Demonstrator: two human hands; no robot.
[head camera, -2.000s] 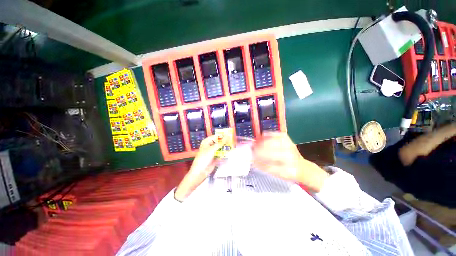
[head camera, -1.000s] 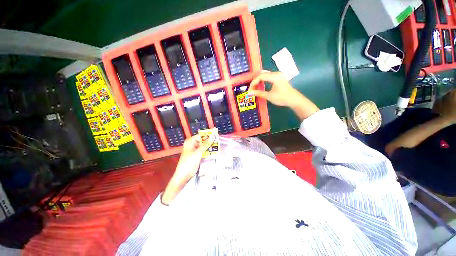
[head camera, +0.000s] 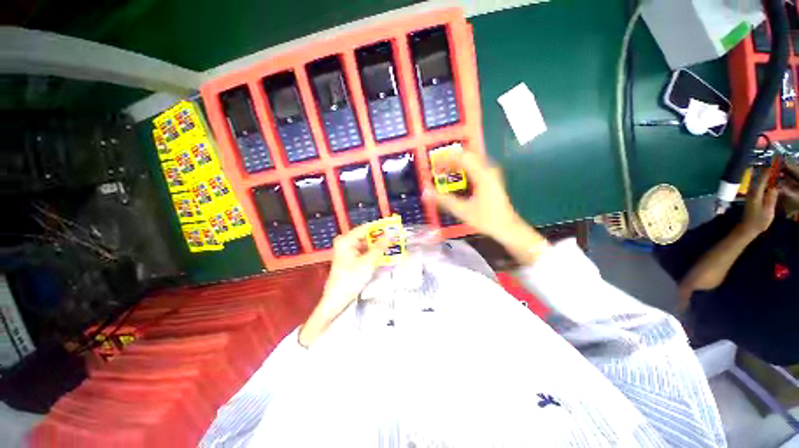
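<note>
A red phone tray (head camera: 343, 156) lies on the green bench with dark keypad phones in two rows. A yellow label sticker (head camera: 448, 168) covers the screen of the phone at the right end of the near row. My right hand (head camera: 480, 199) is blurred over that phone's lower part, fingers apart; I see nothing held in it. My left hand (head camera: 352, 261) holds a small yellow label sheet (head camera: 387, 239) just in front of the tray's near edge. Clear and pale material hangs beside the sheet.
Spare label sheets (head camera: 200, 179) lie left of the tray. A white slip (head camera: 522, 114), a white-cased device (head camera: 697, 98), a white box (head camera: 692, 31) and a black hose (head camera: 760, 105) are at right. Stacked red trays (head camera: 193, 359) stand at lower left. Another person's arm (head camera: 723, 254) is at right.
Since one second ago, my right hand has moved down from the sticker's top edge to below it. The sticker stays on the phone. The view has shifted slightly; my left hand still holds the sheet.
</note>
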